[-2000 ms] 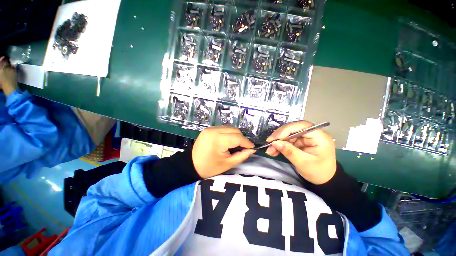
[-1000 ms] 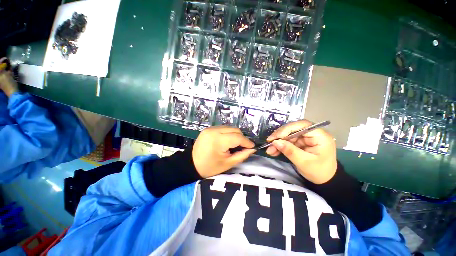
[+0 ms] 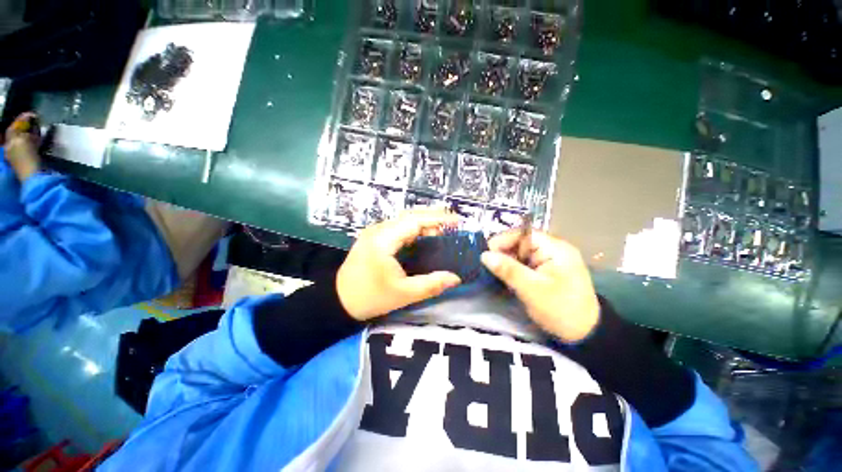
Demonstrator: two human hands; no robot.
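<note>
My left hand (image 3: 383,272) is at the bench's front edge, thumb and fingers apart, with nothing visible between them. My right hand (image 3: 547,284) is just to its right, its fingers closed around the tweezers (image 3: 527,227), which show only as a short dark end above the fingers. Whether a small part is at its fingertips I cannot tell. A large clear blister tray (image 3: 343,138) lies in front of both hands, its square pockets filled with small dark and shiny parts. The fingers cover part of its lowest row.
A grey-brown board (image 3: 617,184) lies right of the tray, with a ragged white piece (image 3: 652,251) on its corner. A second blister tray (image 3: 743,214) is further right. At left, a white sheet (image 3: 198,101) bears a dark pile (image 3: 159,79). Another person's blue sleeve (image 3: 69,217) is at far left.
My left hand's thumb and fingers have spread, and it has come away from my right fingertips. The tweezers have turned from slanting rightward to nearly upright in view. The whole view has shifted slightly.
</note>
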